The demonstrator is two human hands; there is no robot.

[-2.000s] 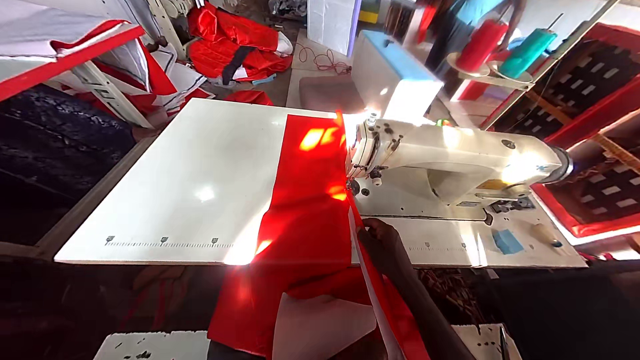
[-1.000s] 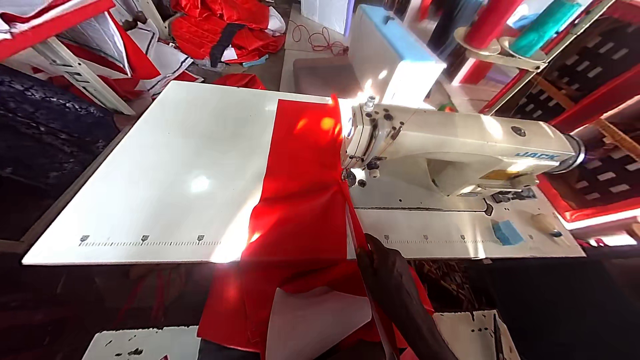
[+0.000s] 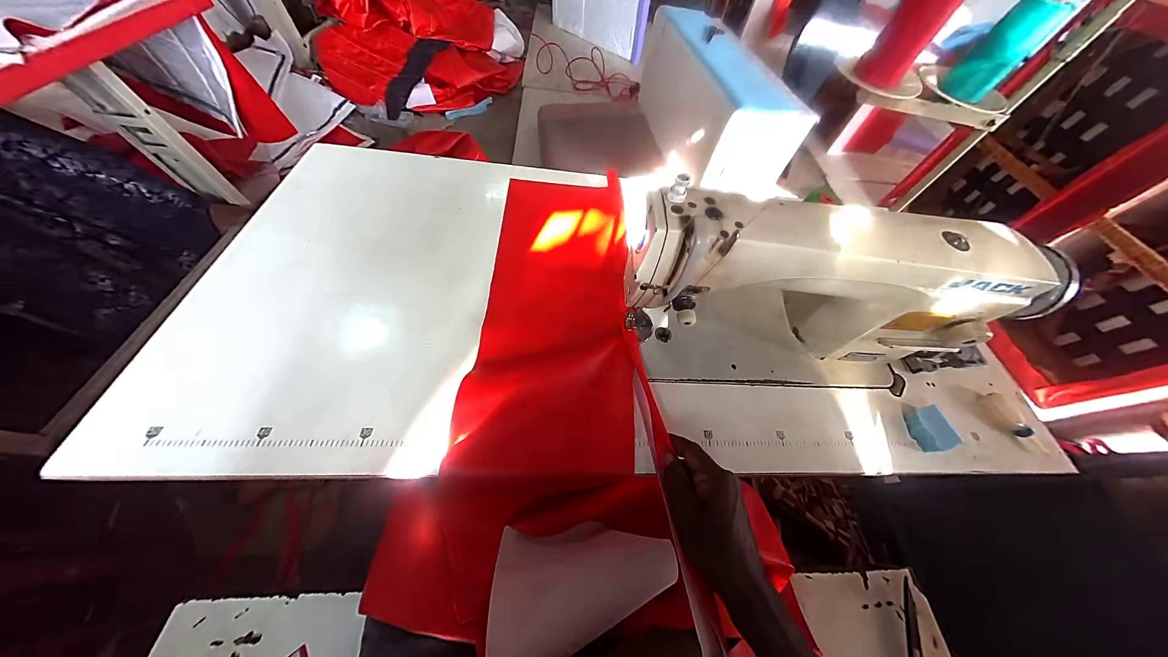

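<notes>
Red coated fabric [image 3: 557,374] lies across the white sewing table [image 3: 274,301] and hangs over its front edge, where a pale underside shows. Its right edge runs under the head of a Jack industrial sewing machine [image 3: 849,265]; the needle itself cannot be made out. My right hand [image 3: 703,484] pinches the folded edge of the fabric at the table's front, below the machine head. My left hand is out of view.
A blue foam piece [image 3: 931,427] rests at the table's right end. Red and teal thread cones [image 3: 1004,50] stand upper right. Behind the table are a white and blue box [image 3: 721,100] and heaped red fabric [image 3: 411,55]. A printed scale runs along the front edge.
</notes>
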